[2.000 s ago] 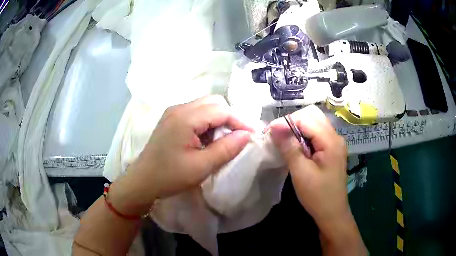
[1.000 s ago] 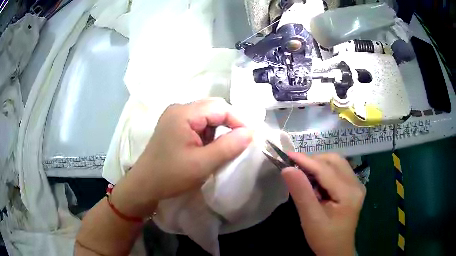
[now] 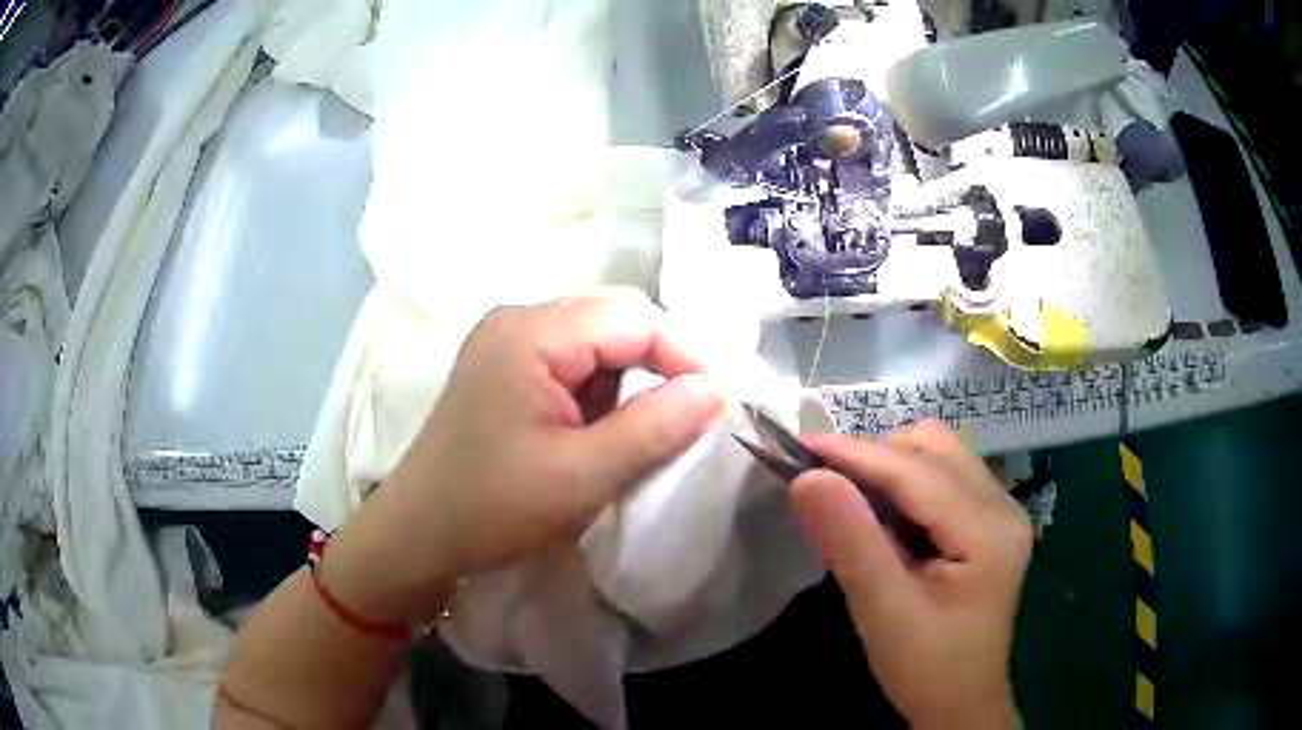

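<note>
A white garment piece [image 3: 685, 528] hangs over the front table edge. My left hand [image 3: 550, 428] pinches its edge between thumb and index finger. My right hand [image 3: 921, 549] holds dark thread snips [image 3: 778, 445], their two pointed blades slightly apart beside my left fingertips, over the cloth. A fine pale sewing thread [image 3: 821, 342] runs down from the needle area [image 3: 835, 235] of the white sewing machine [image 3: 1099, 271] to the cloth. Whether the blades touch the thread cannot be told.
A yellow tab [image 3: 1035, 337] is on the machine's front corner. A black flat rectangle [image 3: 1228, 221] lies at the right. A translucent lamp head [image 3: 1007, 79] is above the machine. White garment pieces [image 3: 107, 456] hang at the left. A measuring tape [image 3: 1028, 395] runs along the front edge.
My right hand first moved away from my left fingertips, and the snips came into view with their blades out. Since then the snips have moved slightly left, closer to my left fingertips.
</note>
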